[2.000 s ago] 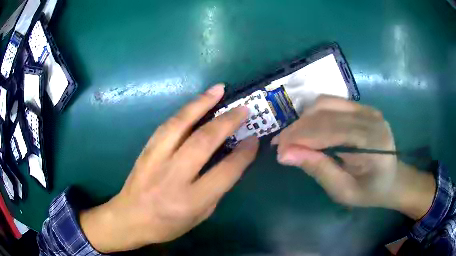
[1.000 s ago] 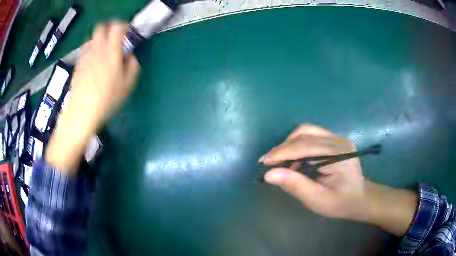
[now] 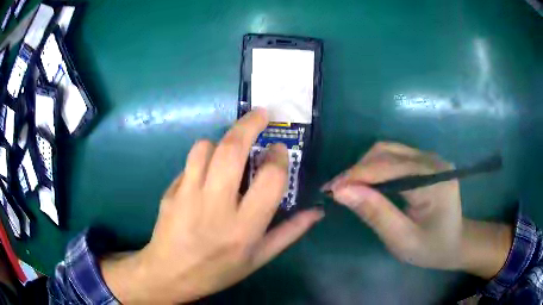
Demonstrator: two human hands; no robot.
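Note:
A half-assembled phone (image 3: 317, 77) with a black housing lies upright in the middle of the green surface, its plain white screen (image 3: 283, 80) at the far end. Below the screen is the blue circuit board (image 3: 278, 136), then the white keypad board (image 3: 293, 179) with dark dots. My left hand (image 3: 217, 208) rests on the phone's lower left, two fingers on it and the thumb beside its near end; the fingers hide part of the keypad board. My right hand (image 3: 405, 199) holds a black stick tool (image 3: 440, 177), its tip end near my left thumb, right of the phone.
A loose pile of similar black-and-white phones (image 3: 74, 101) lies along the left side. A red edge (image 3: 11, 253) shows at the lower left. The bench surface (image 3: 369, 71) is shiny green with light reflections. Plaid sleeves show at both lower corners.
A second ago my left hand was at the far left on another phone by the pale strip. Now it is on a phone in the middle. My right hand still holds the tool.

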